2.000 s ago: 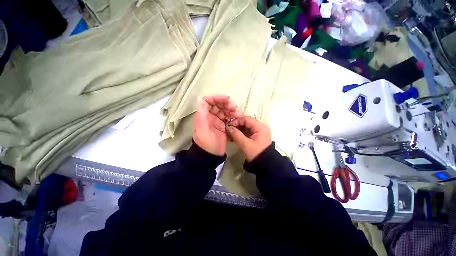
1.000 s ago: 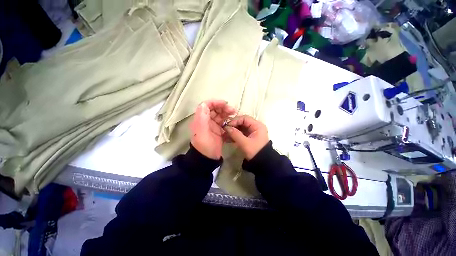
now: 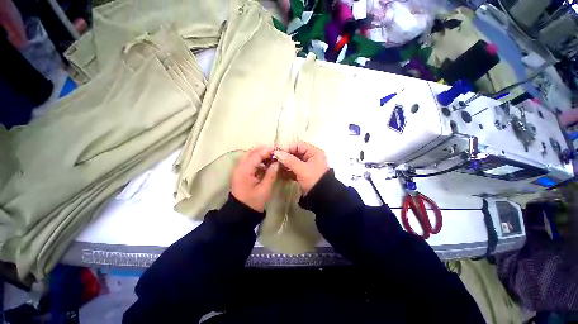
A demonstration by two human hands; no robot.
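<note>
Pale khaki trouser panels (image 3: 244, 95) lie on the white table under and beyond my hands. A narrow khaki strip (image 3: 307, 95) lies along their right side. My left hand (image 3: 252, 178) and my right hand (image 3: 305, 166) meet over the cloth, fingertips together. A tiny dark, shiny piece, possibly a zipper slider (image 3: 274, 157), shows between the fingertips. Whether the cloth edge is also pinched there is hidden by the fingers. A khaki cloth end (image 3: 288, 224) hangs below my hands toward the table's front edge.
A thick folded khaki pile (image 3: 95, 145) lies at left. At right stand a white sewing machine (image 3: 405, 126), red-handled scissors (image 3: 421, 215), a slim dark tool (image 3: 376, 190) and a control panel (image 3: 507, 218). A measuring tape (image 3: 120, 257) runs along the front edge. Coloured scraps lie behind.
My left hand has turned from an open, upturned palm to closed fingertips meeting my right fingertips at the cloth. The view has shifted, so the table items appear further left.
</note>
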